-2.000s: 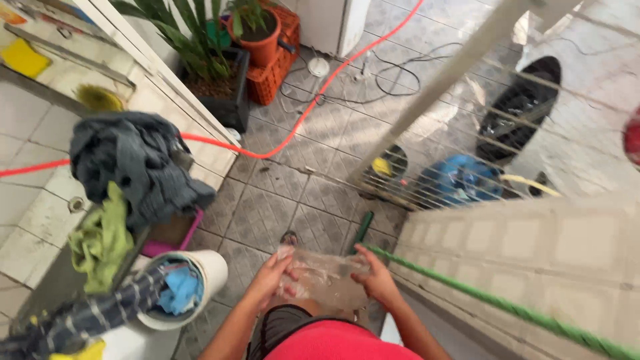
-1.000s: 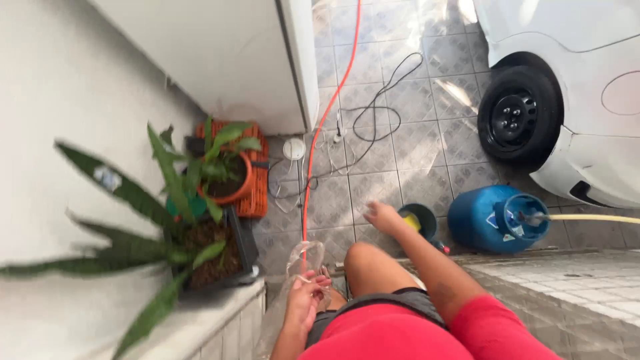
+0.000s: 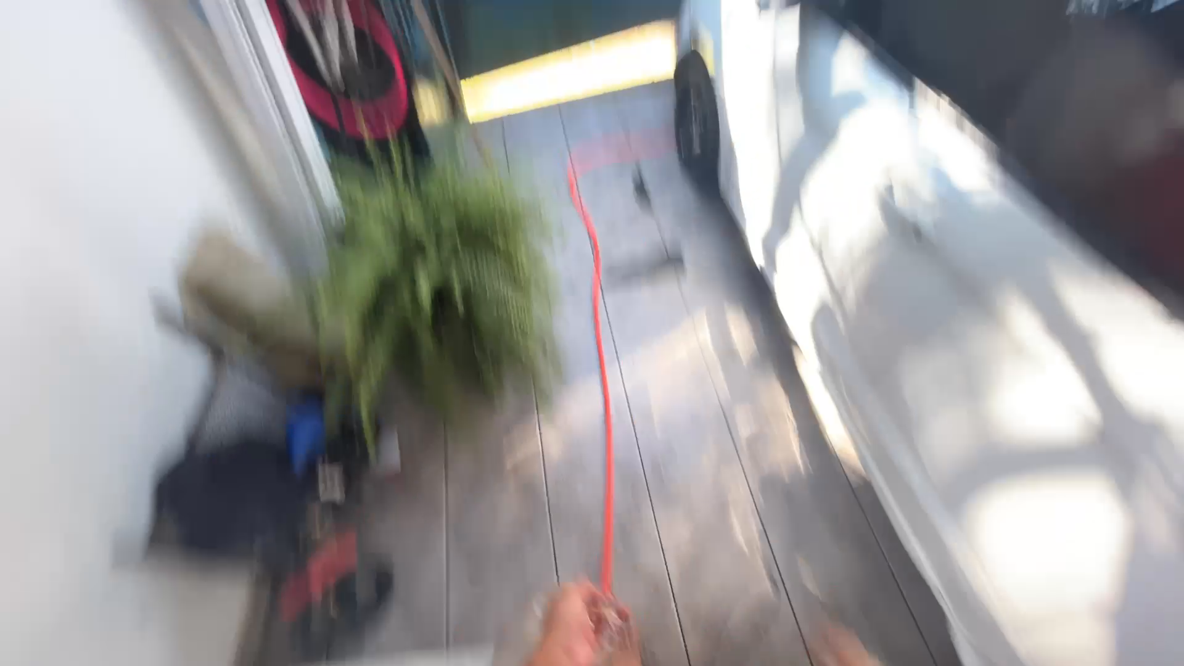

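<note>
At the bottom edge, my left hand is closed around a bit of clear plastic, which looks like the plastic container or bag of the earlier frames; blur hides its shape. An orange-red hose lies along the tiled floor, and its near end in view passes behind that hand. Only a blurred part of my right hand shows at the lower right edge, apart from the left one, and its fingers cannot be made out.
A white car with a dark wheel stands along the right. On the left are a bushy green fern, a dark bag-like heap, a red and black object and a pink-rimmed round item near the wall.
The view has moved along the passage beside the car. Two seconds ago both hands held the clear plastic; a second ago the right hand had let go and only the left held it.
</note>
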